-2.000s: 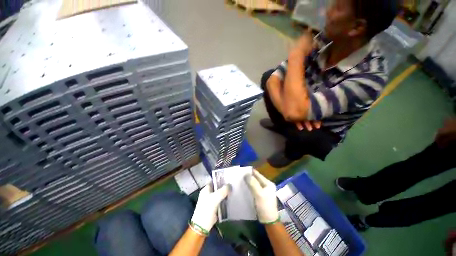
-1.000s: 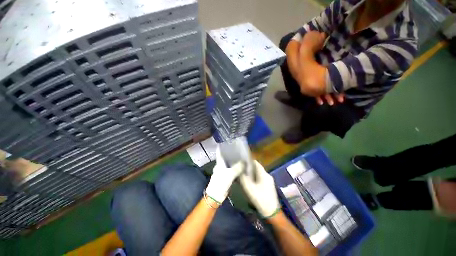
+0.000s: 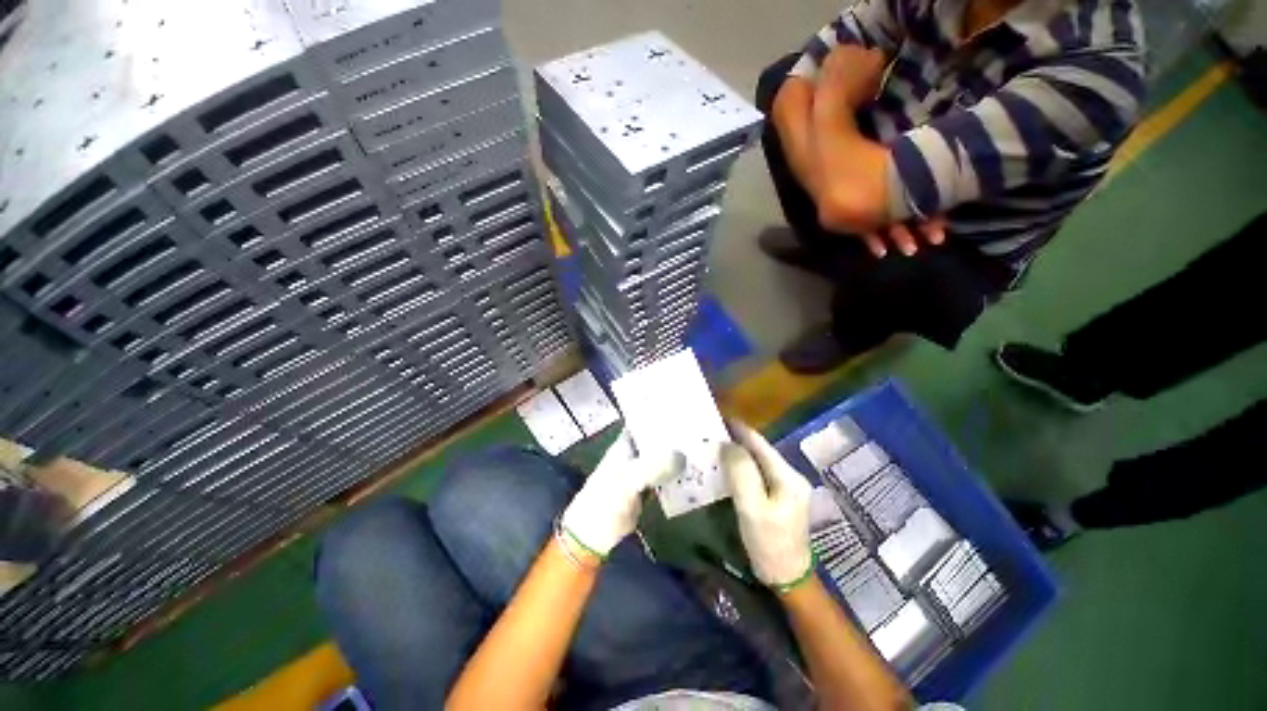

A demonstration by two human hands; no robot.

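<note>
A flat silver-white metal plate [image 3: 677, 417] with small marks or holes near its lower end is held over the gap beside my knees. My left hand [image 3: 614, 497], in a white knit glove, grips its left lower side, with the thumb on its face. My right hand [image 3: 768, 503], also gloved, is at its lower right edge, with the fingers along or behind that edge. The blue bin [image 3: 1023, 551] at the right holds similar small plates in rows, some upright on edge and some lying flat.
A large stack of slotted panels [image 3: 278, 250] stands at left, a narrow stack [image 3: 646, 104] ahead. Two pale plates [image 3: 567, 410] lie at its foot. A person in a striped shirt [image 3: 1014, 125] crouches or sits ahead right; another's legs [image 3: 1181, 389] show at right.
The plate, tilted and blurred a second ago, now shows its broad face. My right hand has moved right to its edge. The view has shifted slightly; the person at right has moved their legs.
</note>
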